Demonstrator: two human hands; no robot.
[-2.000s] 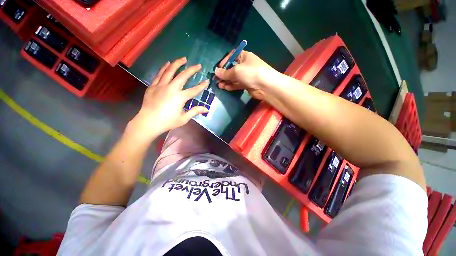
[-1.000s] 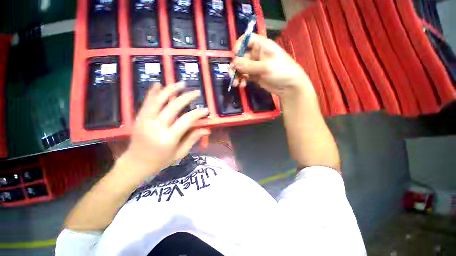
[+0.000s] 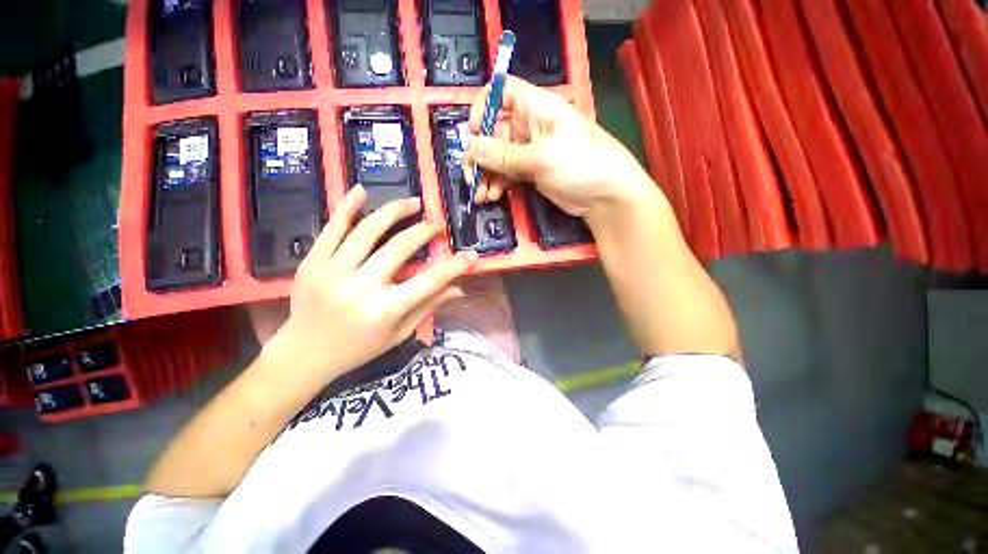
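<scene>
The red foam tray lies in front of me with two rows of black phone bodies in its pockets. My right hand holds the blue tweezers, tip down at the lower part of a near-row phone body, the fourth from the left. Whether a dark piece is on the tip cannot be told. My left hand lies with spread fingers over the third near-row phone body, a fingertip at the lower edge of the fourth. It holds nothing.
Stacked red foam trays stand at the right. Part of a gridded sheet shows on the green bench at the left. Lower-level trays with phones are below the bench at left. A yellow line crosses the grey floor.
The view has turned from the sticker sheet to the tray. Both hands have moved from the sheet to the tray, and the tweezers tip has come down to the fourth near-row phone body.
</scene>
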